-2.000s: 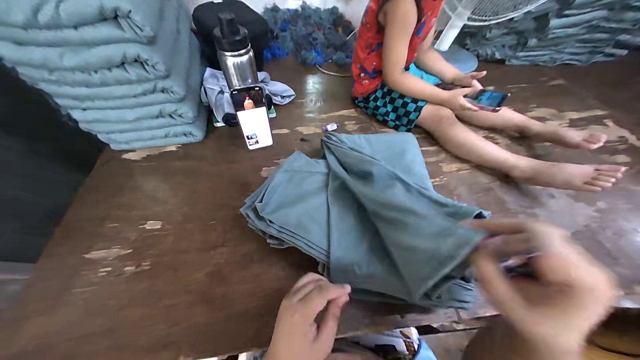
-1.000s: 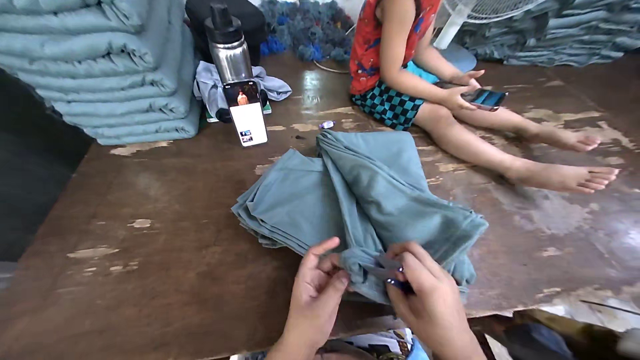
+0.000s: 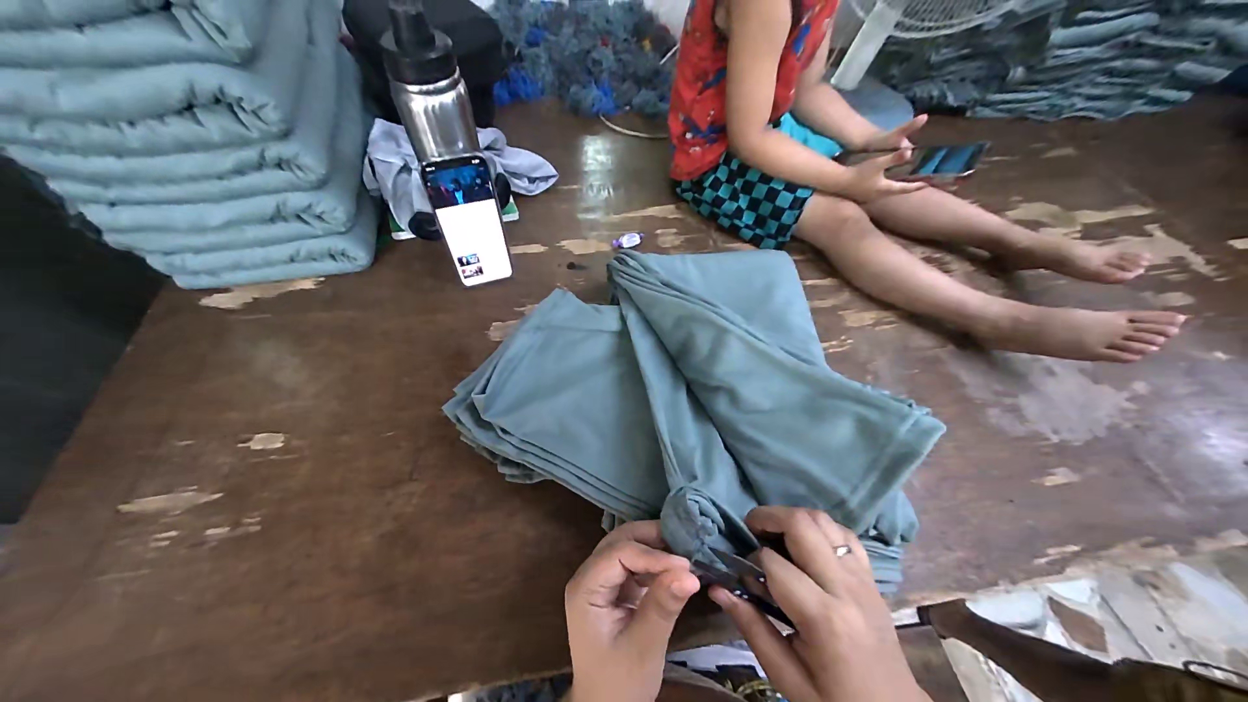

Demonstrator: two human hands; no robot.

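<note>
A pile of grey-green folded fabric pieces (image 3: 585,390) lies at the middle of the wooden table's near edge. One piece ends in a bunched, knot-like part (image 3: 697,522) between my hands. My right hand (image 3: 819,604) holds small dark thread snips (image 3: 741,580), their blades against the bunched fabric. With fingers bent, my left hand (image 3: 634,609) pinches at the cloth's edge near the blade tips; whether a thread lies between thumb and finger cannot be told.
A person (image 3: 751,107) sits on the worn table (image 3: 292,487) at the right, legs stretched out, holding a phone (image 3: 941,161). Behind the pile stand a propped phone (image 3: 473,234), a steel bottle (image 3: 434,112) and a wrapped candy (image 3: 628,240). A tall fabric stack (image 3: 244,175) rises at left, a fan (image 3: 877,29) behind.
My right hand has come in from the right side of the pile to the bunched cloth at the near edge. My left hand has moved right to meet it.
</note>
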